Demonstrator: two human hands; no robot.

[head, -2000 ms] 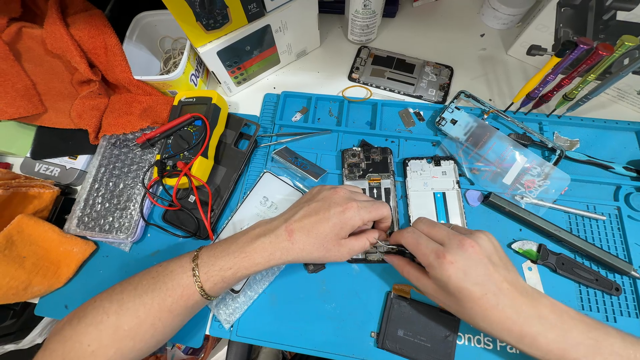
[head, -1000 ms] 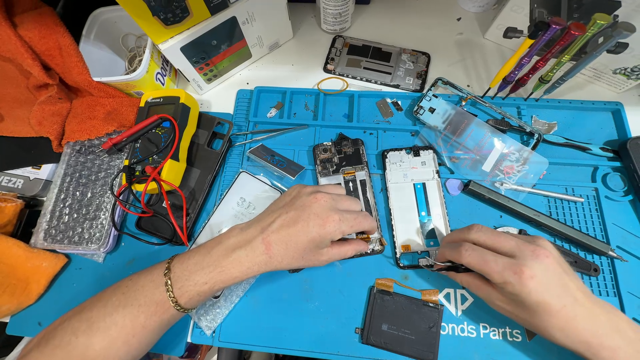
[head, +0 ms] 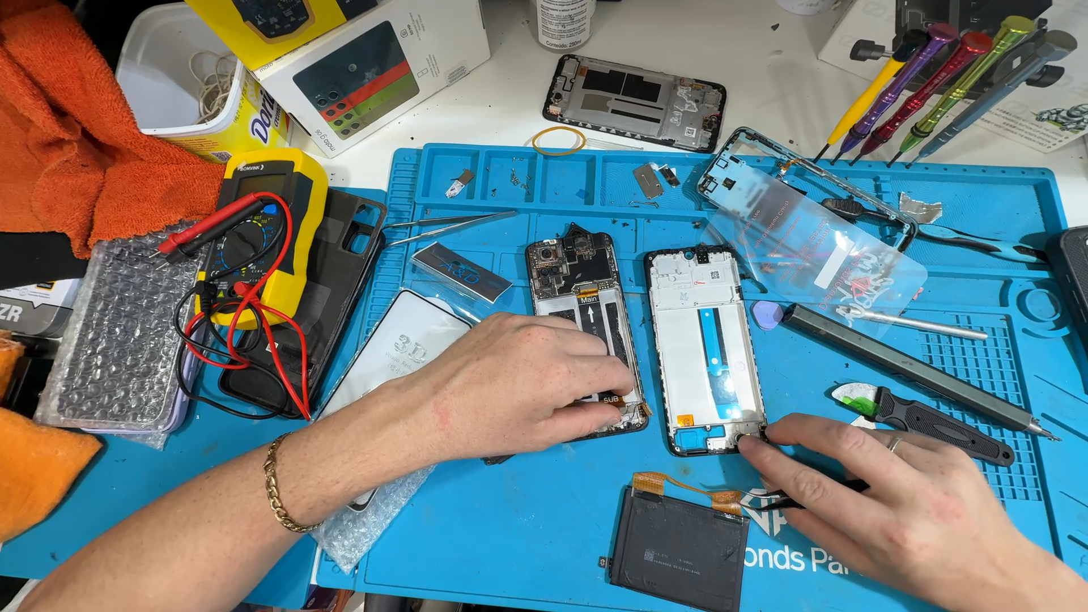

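Observation:
My left hand [head: 535, 382] rests over the lower half of an opened phone [head: 578, 272] with its circuit board exposed, fingertips at its bottom end; whether they pinch anything is hidden. My right hand [head: 875, 501] holds dark tweezers [head: 778, 501] under its palm, their tips pointing left near the battery's flex cable. Its index fingertip touches the lower right corner of a white-backed phone frame [head: 693, 340]. Below that frame lies a black phone battery [head: 680, 548] with an orange flex cable [head: 680, 489] along its top edge.
A multimeter [head: 255, 229] with red and black leads, a bubble-wrapped item [head: 119, 340] and metal tweezers [head: 455, 225] are at left. Another phone frame [head: 633, 98] lies behind the blue repair mat [head: 527, 518]. Screwdrivers [head: 922, 102], a grey pen-shaped tool [head: 909, 365] and a black-handled knife [head: 943, 425] are at right.
My right hand has moved from the left phone's lower end, past the white-backed frame's lower end, to that frame's lower right corner. My left hand stays over the left phone.

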